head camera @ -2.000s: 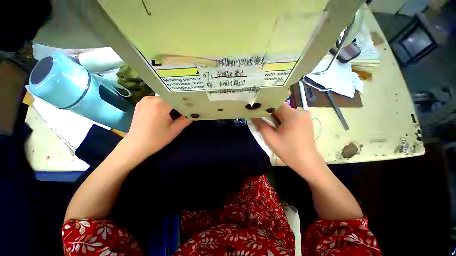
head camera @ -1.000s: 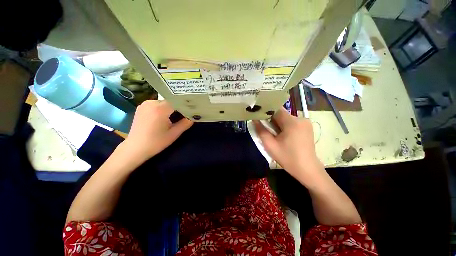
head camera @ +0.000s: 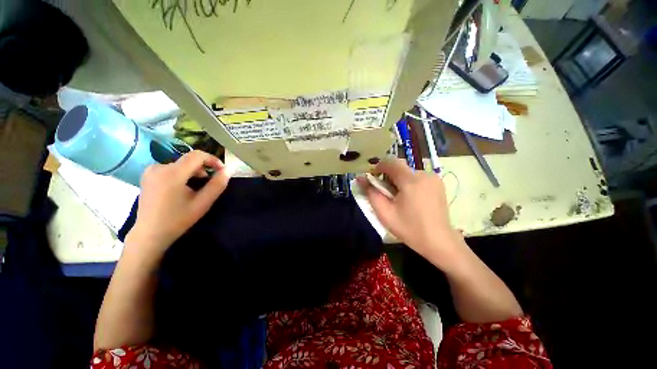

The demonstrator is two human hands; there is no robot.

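Note:
The black garment piece [head camera: 266, 230] spreads from under the cream sewing machine head [head camera: 281, 79] down over my lap. My left hand [head camera: 184, 191] pinches the cloth's upper left edge between thumb and fingertips. My right hand [head camera: 410, 198] is at the cloth's upper right, with a white strip [head camera: 369, 209] between its thumb and fingers. The strip runs down along the cloth's right edge. Small metal parts of the presser foot area [head camera: 336, 185] show between my hands, just below the head. The needle itself is hidden.
A light blue bottle [head camera: 108, 143] lies at the left on white paper. Pens [head camera: 407, 144], a long grey blade-like sliver [head camera: 480, 160] on brown card, papers [head camera: 468, 112] and a dark phone-like object [head camera: 484, 74] are right of the head. The table's right edge [head camera: 611, 210] is in view.
My left hand has moved left and slightly down, away from the machine head, still at the cloth's edge. My right hand stays near the same place. The view has shifted slightly.

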